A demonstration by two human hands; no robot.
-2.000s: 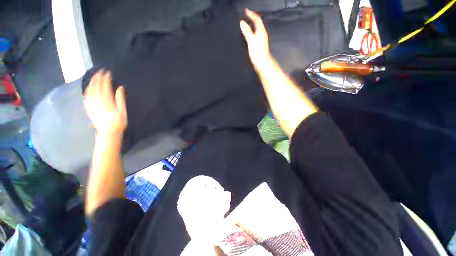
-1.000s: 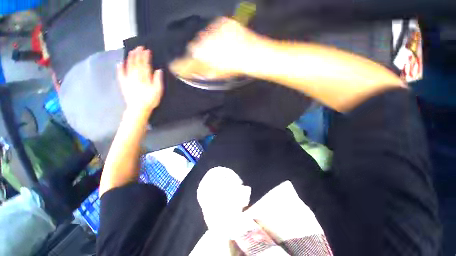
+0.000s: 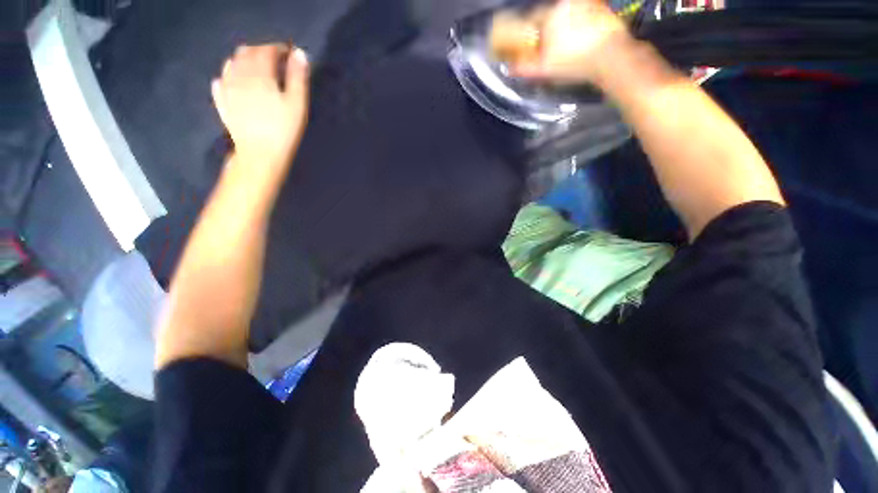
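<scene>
A silvery steam iron [image 3: 501,85] is at the upper right, tilted and blurred, over the right part of the black cloth. My right hand [image 3: 568,43] is closed on its orange-brown handle. A black garment [image 3: 385,154] lies spread over the grey padded board [image 3: 117,323], whose rounded left end shows. My left hand [image 3: 262,96] rests on the upper left of the cloth with its fingers slightly bent; whether it grips a fold is hard to tell.
A white strip [image 3: 91,130] crosses the table at the upper left. A green bundle [image 3: 582,260] lies below the board at right. Part of a blue basket [image 3: 292,374] shows below it. Dark cloth [image 3: 828,164] is at the far right.
My right hand has moved right with the iron, from mid-cloth to the right end. My left hand has moved up across the cloth. The camera view has shifted and more cloth shows.
</scene>
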